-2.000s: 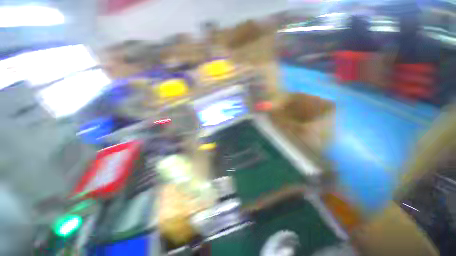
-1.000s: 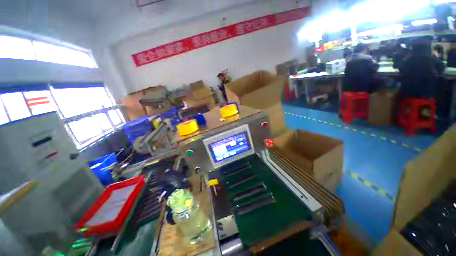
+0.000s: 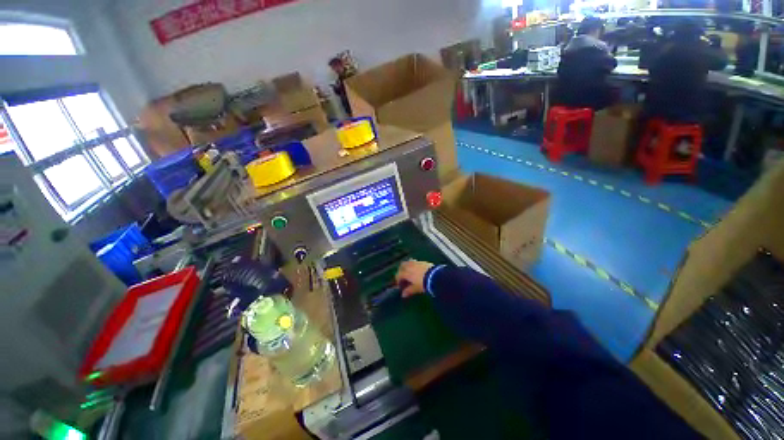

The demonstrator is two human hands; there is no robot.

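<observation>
My right hand (image 3: 414, 279), bare, in a dark blue sleeve, reaches in from the lower right over the green infeed belt (image 3: 413, 331). Its fingers point down at the right end of a dark flat piece (image 3: 384, 296) on the belt; whether they grip it is hidden. More dark pieces (image 3: 378, 255) lie across the belt between the hand and the lit touchscreen (image 3: 355, 206). My left hand is not in view. An open carton (image 3: 658, 378) at the right holds shiny dark pieces (image 3: 739, 344).
A bottle with a pale green lid (image 3: 290, 342) stands left of the belt on a brown carton (image 3: 262, 391). A red-rimmed tray (image 3: 142, 322) is farther left. Another open carton (image 3: 516, 225) stands behind the guide rails. Two people (image 3: 586, 64) sit at far benches.
My right hand and sleeve have come into view over the belt. The camera view has shifted, so the machine sits farther left and more of the carton at the right shows.
</observation>
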